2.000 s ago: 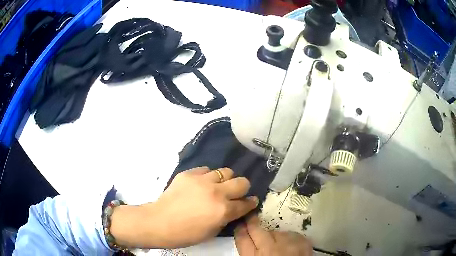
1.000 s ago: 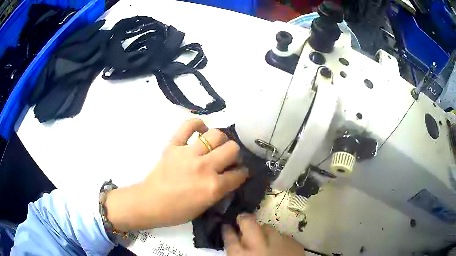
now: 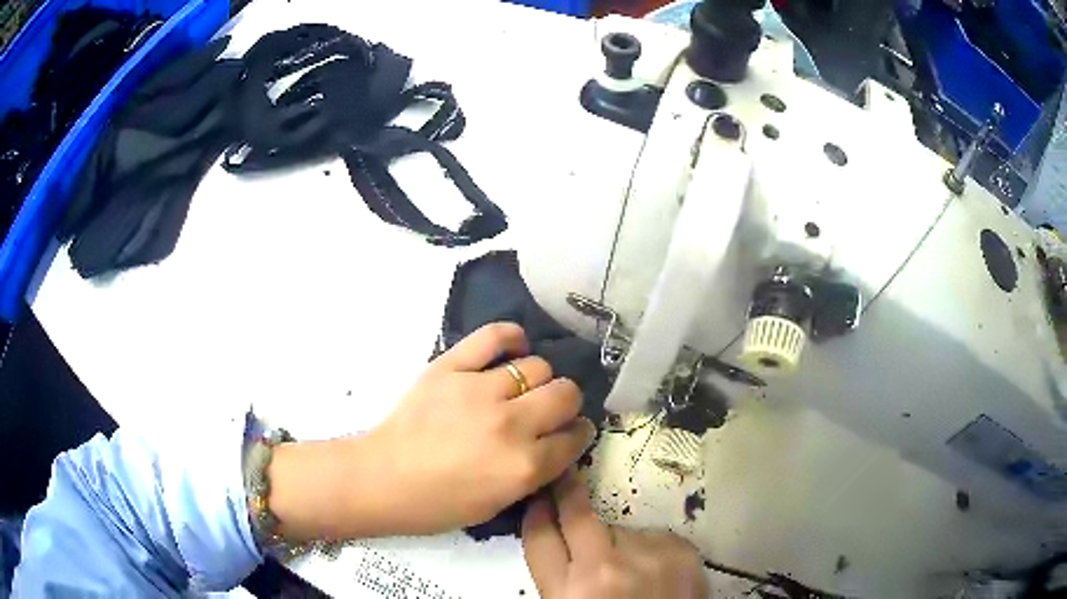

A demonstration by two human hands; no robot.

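Observation:
A black fabric piece [image 3: 491,293] lies on the table and runs under the sewing machine head [image 3: 819,304], beside the needle area. My left hand [image 3: 480,439], with a ring and a bracelet, presses down on the fabric left of the needle, fingers bent. My right hand [image 3: 614,556] is cut off by the bottom edge; its fingertips meet the fabric's lower edge close to my left fingers. The presser foot is mostly hidden behind the machine head and fabric.
A band pile [image 3: 304,100] and dark panel stack [image 3: 146,176] lie at the table's upper left. A loop [image 3: 439,222] reaches towards the machine. A blue bin [image 3: 88,140] stands at the left edge. Printed marks [image 3: 404,576] show near the front.
The fabric was bunched under my left hand one second ago; now it lies flatter, its far end showing beyond my fingers. My left hand has moved down, flatter on the fabric. The view has shifted slightly.

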